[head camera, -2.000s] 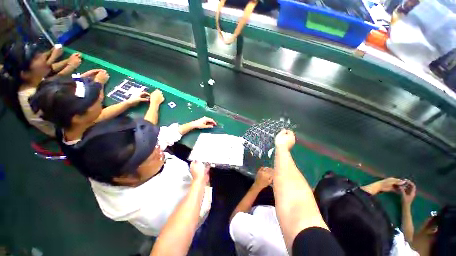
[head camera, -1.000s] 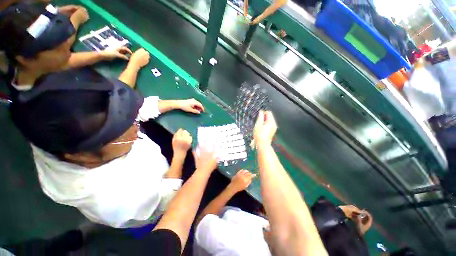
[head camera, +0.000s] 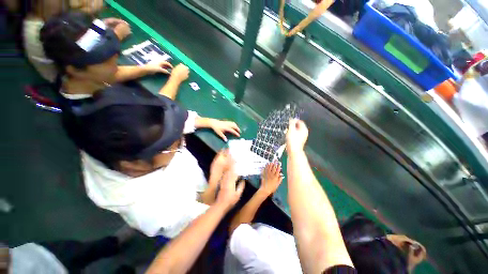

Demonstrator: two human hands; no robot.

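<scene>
My right hand (head camera: 297, 135) pinches the right edge of a flexible sheet (head camera: 272, 134) with rows of dark squares. The sheet is raised and tilted, its lower edge over a white sheet (head camera: 246, 160) at the green bench edge. My left hand (head camera: 230, 191) is below the white sheet, its fingers apart, with nothing seen in it. A seated worker's hand (head camera: 272, 177) touches the white sheet's lower right side. Another worker's hand (head camera: 219, 165) is at its left edge, partly overlapping my left hand in view.
Seated workers line the green bench (head camera: 200, 101), close below and left of my arms. A dark conveyor (head camera: 342, 144) runs behind it. A green post (head camera: 250, 53) stands beyond the sheets. A blue bin (head camera: 401, 48) sits on the upper shelf. Another parts sheet (head camera: 144, 55) lies at upper left.
My left hand has come off the white sheet and moved down. My right hand still holds the dark-squared sheet, now spread lower over the white one. Workers' hands have moved to the white sheet.
</scene>
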